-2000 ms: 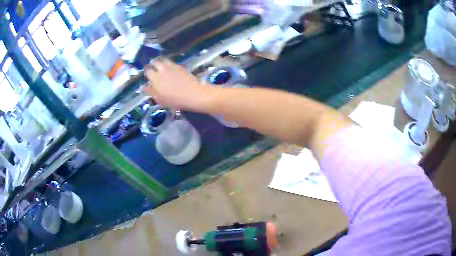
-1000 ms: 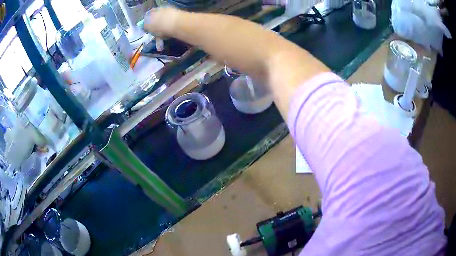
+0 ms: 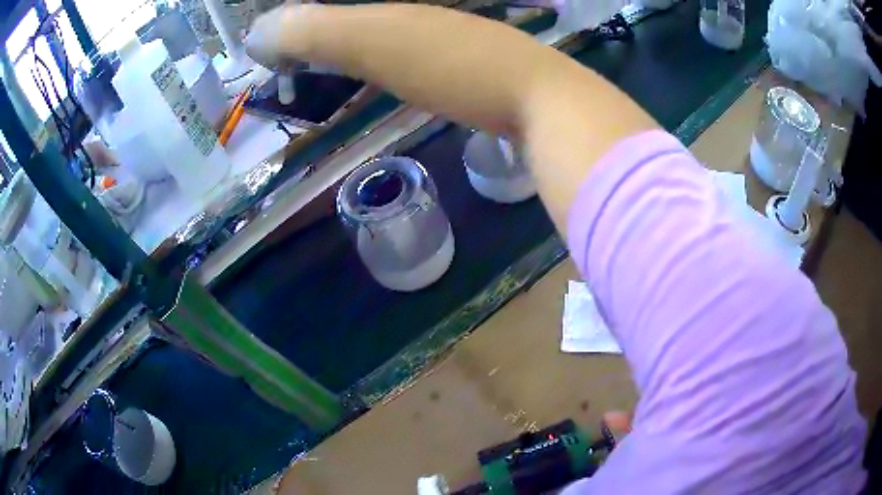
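My right hand [image 3: 276, 37] is at the upper left, over the upper shelf; it is small and blurred, and its fingers and anything in them cannot be made out. My bare forearm and purple sleeve cross the view from the right. My left hand is not in view. A clear kettle body [image 3: 404, 227] with a frosted lower part stands upright on the dark green belt below my arm. Another kettle body [image 3: 498, 169] stands behind it, partly covered by my arm. A green-and-black mini grinder [image 3: 542, 461] with a white wheel [image 3: 432, 484] lies at the bottom edge.
A green post [image 3: 247, 358] rises beside the belt. The shelf holds a white bottle [image 3: 172, 111] and an orange pen-like item [image 3: 235, 118]. White sheets [image 3: 588, 319], a clear vessel [image 3: 786, 140] and a white handle part [image 3: 799, 184] are on the brown bench. Another vessel [image 3: 143, 445] is lower left.
My right hand has moved from over the belt's far edge up to the shelf. The kettle bodies have shifted along the belt relative to the post. The view has also shifted.
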